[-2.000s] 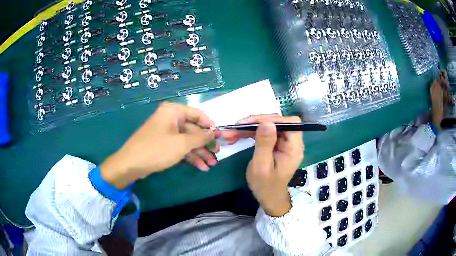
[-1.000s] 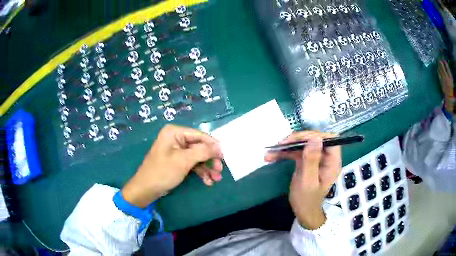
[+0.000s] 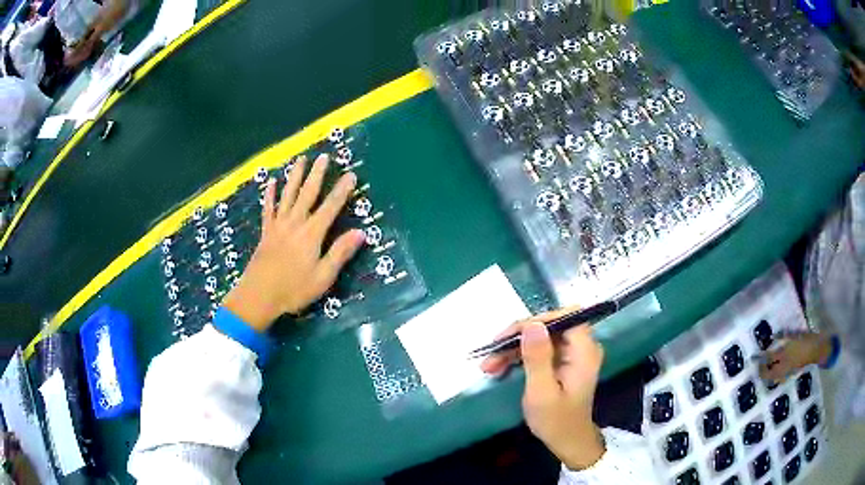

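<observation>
My left hand [image 3: 289,248] lies over the clear blister tray [image 3: 403,284] on the left, fingers spread and pointing away from me. It covers several of the silver round flex circuit assemblies [image 3: 384,265]; whether it holds one is hidden. My right hand [image 3: 560,379] holds the black tweezers [image 3: 569,319], tips pointing left over the white card [image 3: 460,332]. The tips look empty. The sticker sheet [image 3: 377,365], with rows of tiny squares, lies on the green mat, partly under the card.
Stacked blister trays [image 3: 560,223] lie right of centre. A white tray of black parts [image 3: 721,403] is at lower right, with another person's hand [image 3: 797,355] over it. A blue box [image 3: 109,360] stands at left. Yellow tape [image 3: 332,118] crosses behind. Other workers sit at upper left.
My left hand has moved from beside the card to the left tray, and its fingers have spread. The view has shifted. Another person's hand has come over the black parts.
</observation>
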